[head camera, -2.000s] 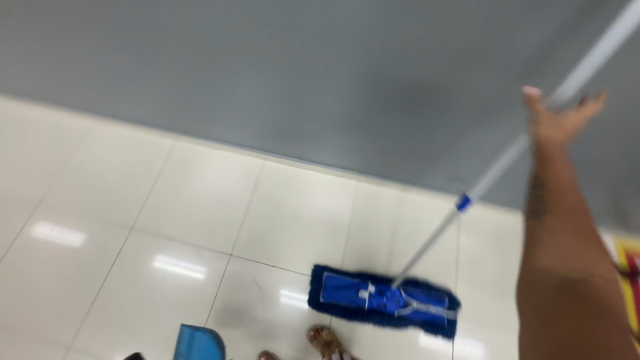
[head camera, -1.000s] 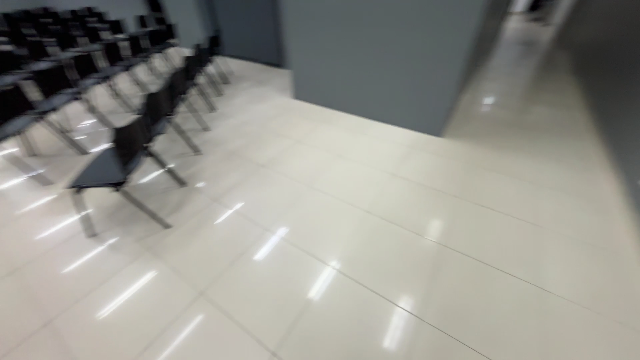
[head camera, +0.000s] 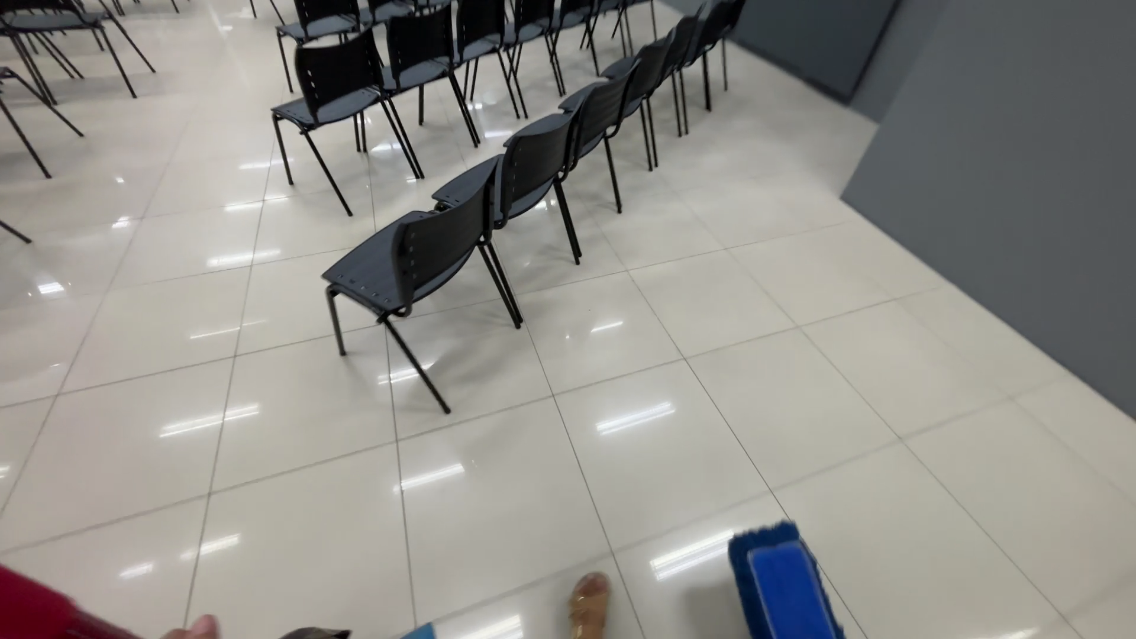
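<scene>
The blue flat mop head (head camera: 785, 581) with a dark blue fringe lies on the tiled floor at the bottom right, cut off by the frame's edge; its pole is out of sight. Only the fingertips of my left hand (head camera: 197, 628) show at the bottom left, beside a red garment (head camera: 53, 603), and what they hold, if anything, is hidden. A small blue edge (head camera: 419, 632) of an object shows at the bottom, with a dark item (head camera: 315, 634) left of it. My right hand is out of view.
Rows of black chairs (head camera: 444, 240) with metal legs stand ahead and to the left. A grey wall or partition (head camera: 1021, 177) rises at the right. The glossy pale floor tiles (head camera: 497, 524) reflect ceiling lights. My sandalled foot (head camera: 590, 603) shows at the bottom centre.
The view has swung widely from the grey wall to the chairs. Two seconds ago my right hand was at the mop pole with spread fingers; now it is out of frame.
</scene>
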